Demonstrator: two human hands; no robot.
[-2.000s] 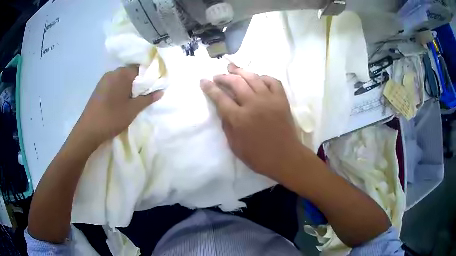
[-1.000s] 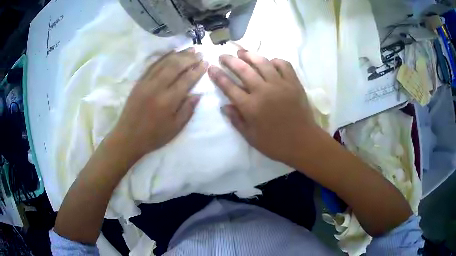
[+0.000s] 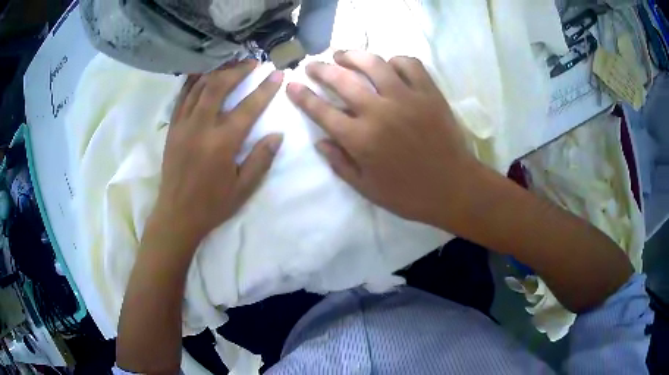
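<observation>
Cream-white fabric [image 3: 293,220] is spread over the table and looks pure white under the lamp. The sewing machine head [image 3: 176,36] is at the top of the view, with a tan block [image 3: 287,54] beside the needle area, which is partly hidden. My left hand [image 3: 209,146] lies flat on the fabric left of the needle, fingers spread. My right hand [image 3: 389,132] lies flat on the fabric to the right, fingers spread, fingertips just below the tan block. Neither hand grips the cloth.
Dark thread snips [image 3: 574,55] and a beige tag [image 3: 618,75] lie right of the machine. Crumpled cream cloth [image 3: 587,183] hangs low right, beside a pale bin [image 3: 656,154]. A mint-green basket rim [image 3: 55,220] is at the left.
My left hand let go of bunched cloth, moved to the needle area and flattened with fingers spread. My right hand stays near the needle. The view has shifted, with the machine head further left.
</observation>
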